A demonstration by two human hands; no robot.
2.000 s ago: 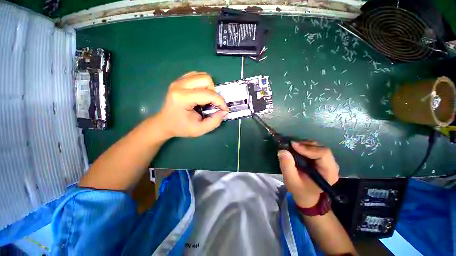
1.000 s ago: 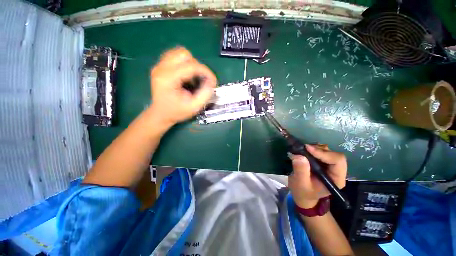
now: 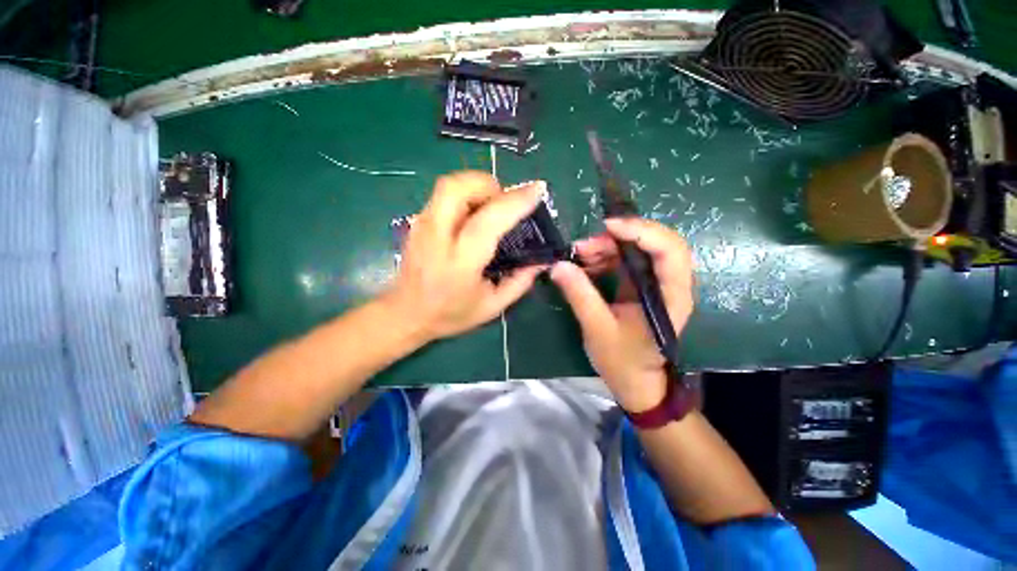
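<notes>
My left hand (image 3: 463, 257) grips a black battery (image 3: 526, 245) with pale printed text, at the middle of the mat. My right hand (image 3: 636, 301) holds the black soldering iron (image 3: 647, 284), its tip pointing up and away. The right fingertips touch or nearly touch the battery's right edge, where small leads may be; they are too small to tell. The open phone chassis (image 3: 400, 229) lies beneath, mostly hidden by my left hand and the battery; only small parts of its edges show.
Spare batteries (image 3: 483, 106) lie near the worn white ledge (image 3: 390, 59). Another open phone (image 3: 192, 236) lies at left beside white ribbed trays (image 3: 78, 279). Slivers are scattered at right, near the fan (image 3: 792, 65) and brown roll (image 3: 831, 199). A black tray (image 3: 797, 441) sits lower right.
My left hand has moved right and now holds a battery over the chassis. The iron has swung upright, its tip off the board, and my right fingers have come to the battery. The view has shifted.
</notes>
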